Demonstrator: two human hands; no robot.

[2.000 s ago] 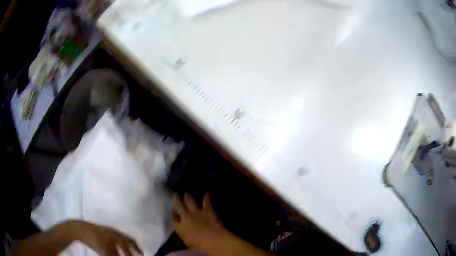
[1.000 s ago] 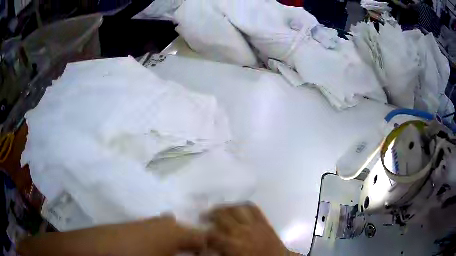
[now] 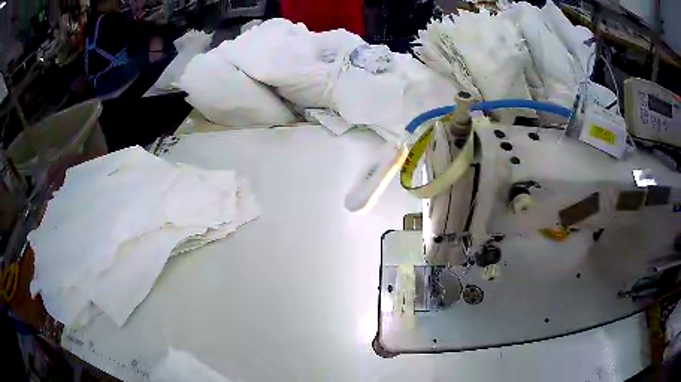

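Neither of my hands is in the picture. A loose stack of white cut pieces lies at the left of the white machine table, its layered edges facing right. Part of another white piece shows at the bottom edge, cut off by the frame. The pale sewing machine head stands right of centre, above the shiny needle plate. No fabric lies under the needle area.
A crumpled white heap lies behind the table, with more white layered pieces to its right. Yellow tape loops round the machine head near a blue tube. A control box stands at far right. Dark thin tools lie at right.
The view has swung up and right, showing more of the machine. Both hands, seen at the bottom near the white pieces a second ago, have left the picture.
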